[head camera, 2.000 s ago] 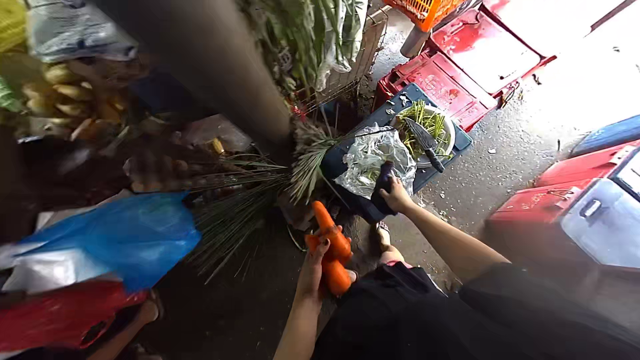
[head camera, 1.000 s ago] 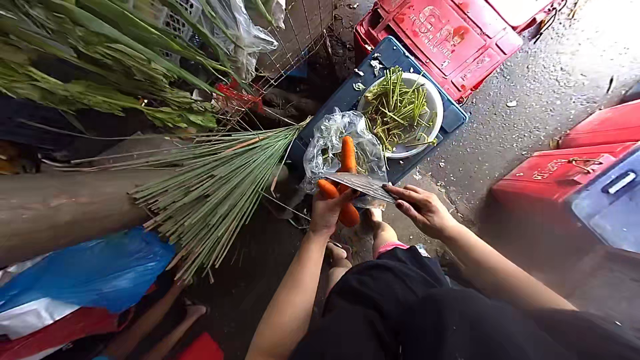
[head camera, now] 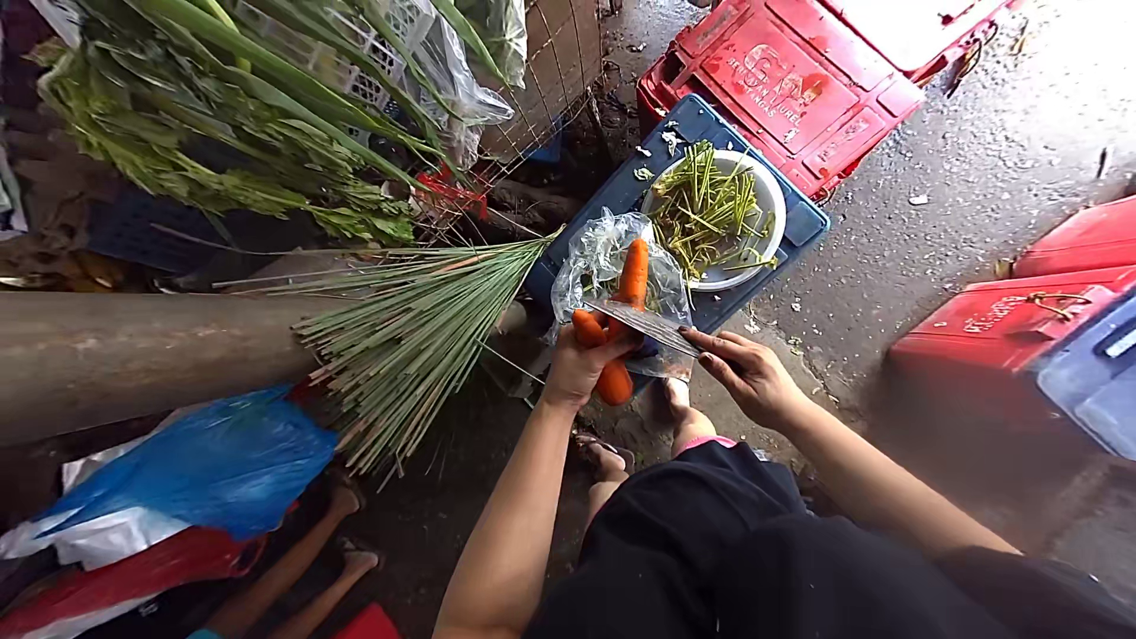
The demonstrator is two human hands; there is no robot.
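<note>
Several carrots [head camera: 633, 273] are gripped in my left hand [head camera: 575, 366], one pointing up and others sticking out beside my fingers. My right hand [head camera: 747, 373] is closed at the near end of a knife [head camera: 648, 327], whose wide blade lies across the carrots; its handle is hidden by my fingers. Just beyond my hands, a clear plastic bag [head camera: 581, 257] rests on a blue cooler lid [head camera: 803, 222]. Beside the bag, a round white basin [head camera: 772, 200] holds cut green stalks [head camera: 706, 204].
A bundle of long green stalks [head camera: 426, 337] spreads left of my hands, by a thick post [head camera: 160, 355]. Leafy greens [head camera: 222, 133] hang upper left. Red coolers [head camera: 790, 89] stand beyond the blue lid and at right [head camera: 985, 328]. Another person's legs [head camera: 302, 577] show lower left, near a blue plastic bag [head camera: 204, 461].
Two seconds ago my hands were apart, the knife lying over the basin and a dark object in my right hand. Now the knife is in my right hand, against the carrots. The view has shifted.
</note>
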